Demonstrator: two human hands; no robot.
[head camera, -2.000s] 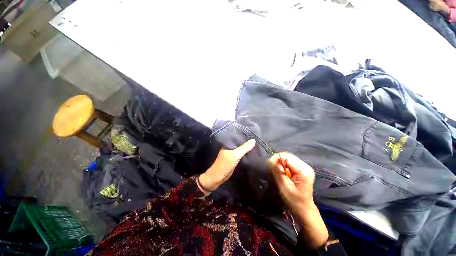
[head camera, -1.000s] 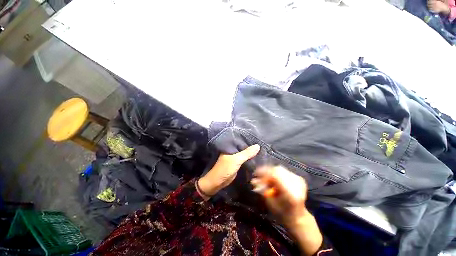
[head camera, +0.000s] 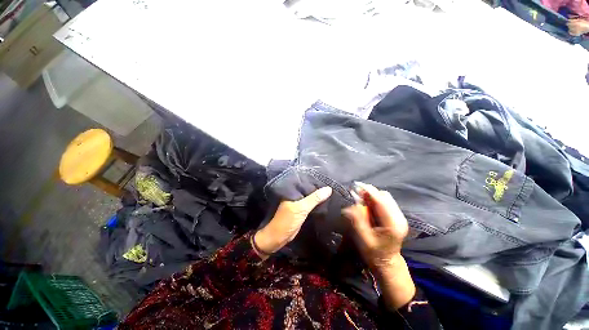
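A grey denim garment (head camera: 387, 155) lies partly on the white table and over its front edge. Its stitched pocket with a yellow embroidered logo (head camera: 500, 184) shows at the right. My left hand (head camera: 284, 222) holds the garment's left end, thumb on top beside a doubled seam. My right hand (head camera: 378, 222) is just right of it, over the seam, fingers curled round small thread snips; a bit of metal (head camera: 355, 195) shows at the fingertips, and the handle is mostly hidden in the palm. Any loose thread is too fine to see.
Crumpled black and grey garments (head camera: 475, 119) lie behind on the white table (head camera: 213, 71). A round wooden stool (head camera: 86, 156), a dark cloth heap (head camera: 187, 193) and a green crate (head camera: 61, 300) stand on the floor at left. Another person's hand (head camera: 578, 26) shows at top right.
My right hand moved left and down from the seam, then back right and up beside it. My left hand stays on the garment. The view has shifted slightly.
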